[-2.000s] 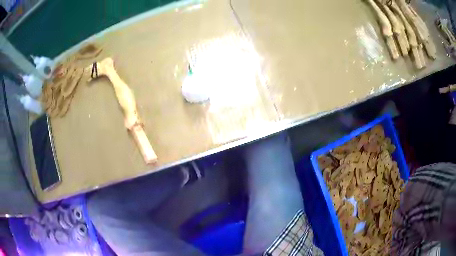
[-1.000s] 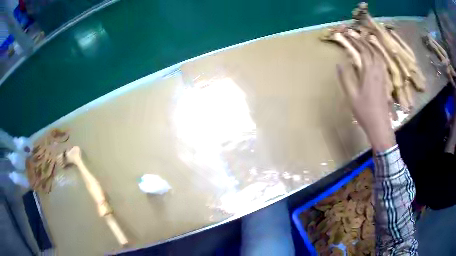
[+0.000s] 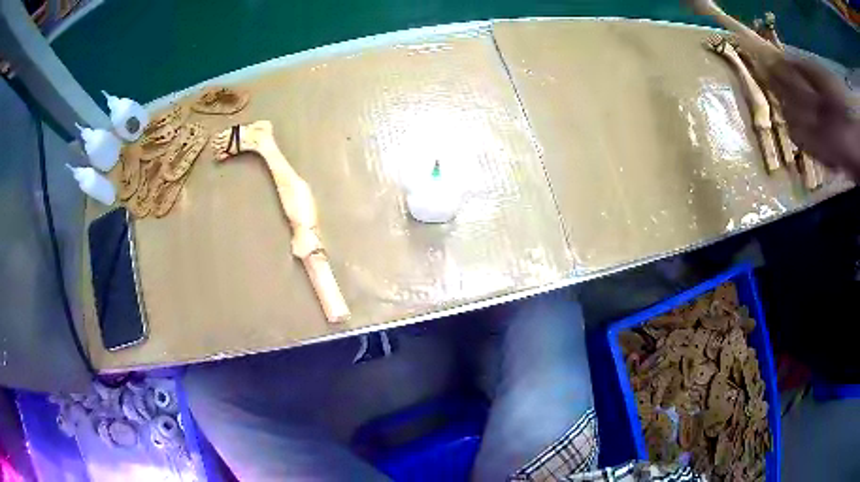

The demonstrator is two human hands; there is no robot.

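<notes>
A tan figure leg (image 3: 295, 202) with dark straps on its foot lies at the left of the table. A white glue bottle (image 3: 433, 199) with a green nozzle stands mid-table. More tan legs (image 3: 760, 115) lie at the far right. A blurred bare hand (image 3: 818, 111) reaches over them from the right edge, its sleeve out of view. I cannot tell for certain that it is my right hand. Another leg slants above these legs, its lower end hidden by that hand; a grip on it is unclear. My left hand is not in view.
Tan sandal soles (image 3: 167, 160) lie in a heap at the left, beside three white bottles (image 3: 101, 148) and a black phone (image 3: 118, 280). A green belt (image 3: 311, 33) runs behind the table. A blue bin (image 3: 620, 353) of soles stands lower right; grey rings (image 3: 123, 419) are lower left.
The view has swung, shifting the table in frame. One second ago my right hand in its plaid sleeve was on the leg bundle; that sleeve no longer shows there. One leg now slants at the top right.
</notes>
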